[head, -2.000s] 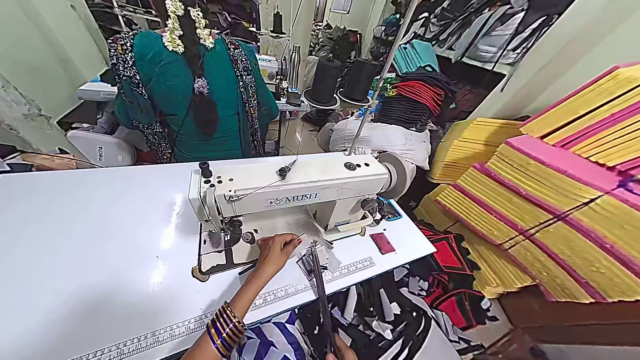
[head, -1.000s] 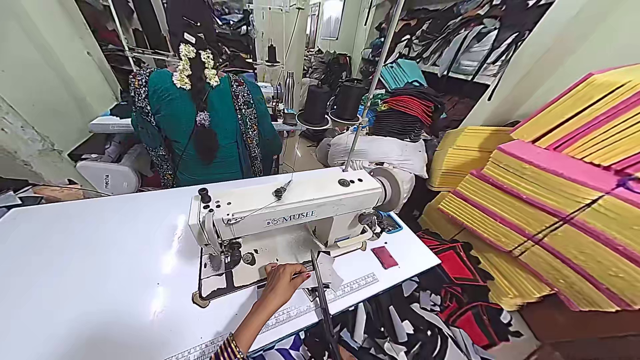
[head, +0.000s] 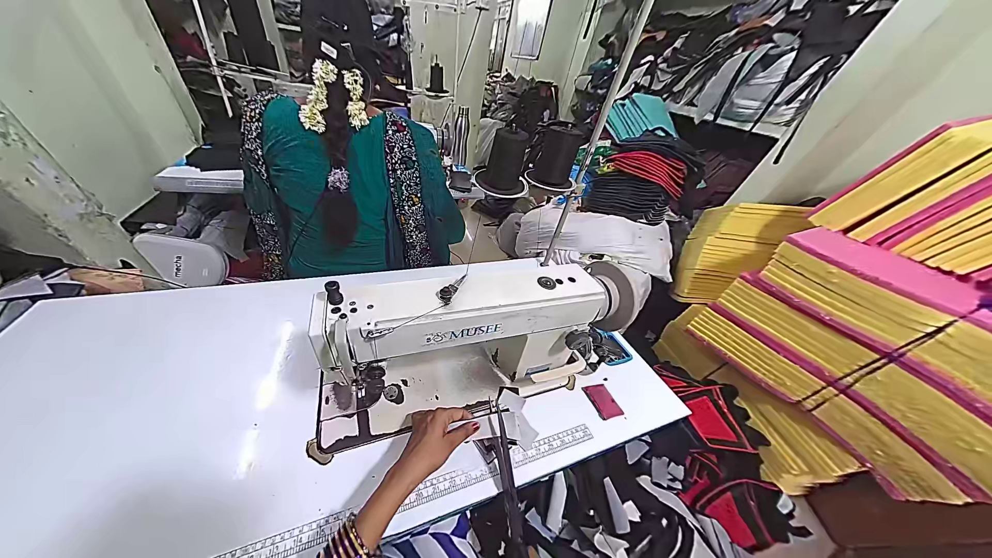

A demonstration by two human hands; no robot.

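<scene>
Beside the white sewing machine (head: pixel 465 322), my left hand (head: pixel 435 440) pinches the end of a small pale strip (head: pixel 484 426), its fingers near the front edge of the machine bed. A long, narrow dark object (head: pixel 508 480), possibly scissors, runs from the lower edge of the view up to that strip; its exact kind is unclear. Loose pale scraps (head: pixel 518 418) lie around its upper end. My right hand is not visible. A measuring scale (head: pixel 449 484) is marked along the table's front edge. To the right a dark red patch (head: pixel 603 401) lies flat.
A white table (head: pixel 155 387) carries the machine. Black and pale fabric scraps (head: pixel 589 504) heap below its front edge. Yellow and pink stacked sheets (head: pixel 837 349) stand at right. A person in green (head: pixel 349 194) sits beyond the table, near black thread cones (head: pixel 508 159).
My right hand, partly seen at the lower edge two seconds ago, is out of sight. My left hand remains beside the machine bed. The view has shifted somewhat.
</scene>
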